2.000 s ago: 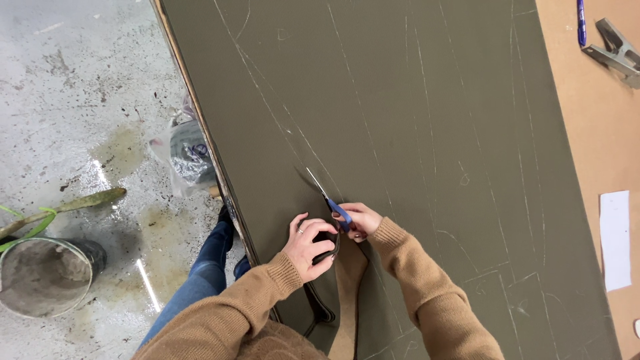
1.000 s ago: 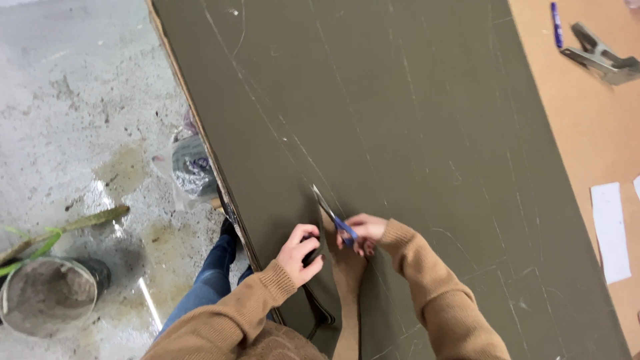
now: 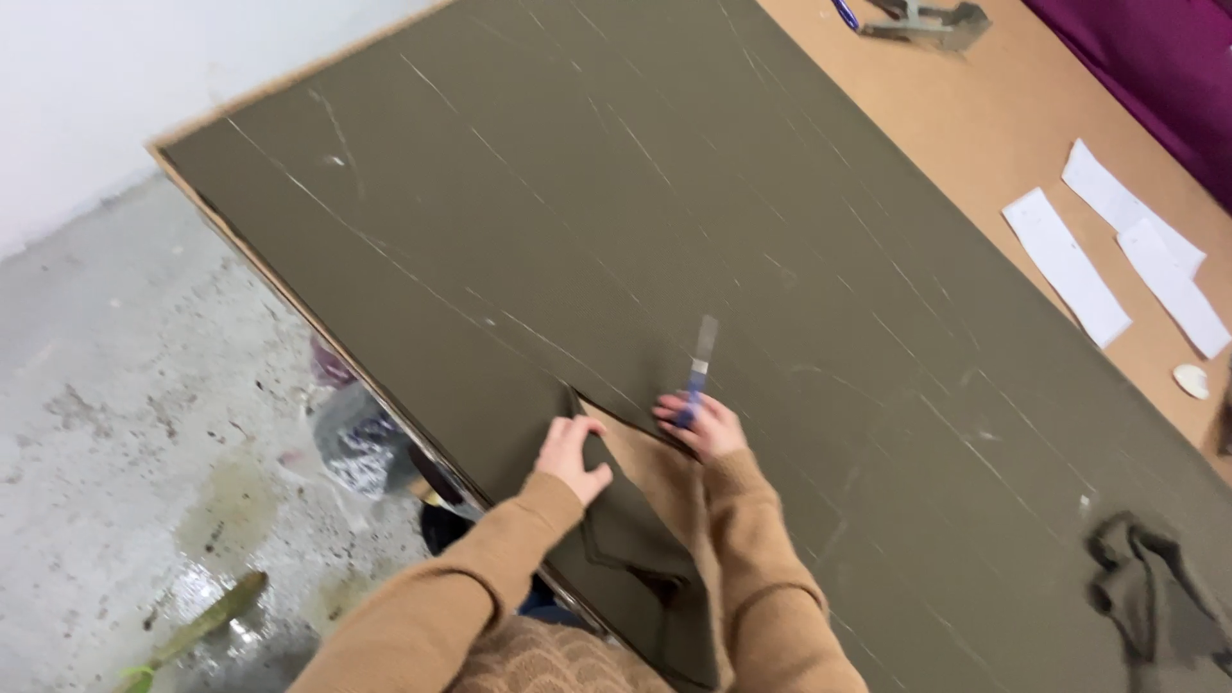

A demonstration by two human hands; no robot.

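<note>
Dark olive fabric with thin chalk lines covers much of the work table. It is cut open near me, and a tan surface shows through the gap. My right hand holds blue-handled scissors, blades pointing away from me and blurred, beside the right edge of the cut. My left hand rests at the left edge of the cut, thumb and fingers apart; whether it pinches the fabric there I cannot tell. A loose fabric flap lies folded below it.
White paper pieces lie on the tan table surface at the right, near a metal clamp and a blue pen. Crumpled dark fabric is at lower right. A plastic bag sits beside the table's left edge. Purple fabric is at upper right.
The view has swung round. The scissors have come away from the tip of the cut to its right side. The gap in the fabric stands wider, and the left hand is now at its edge.
</note>
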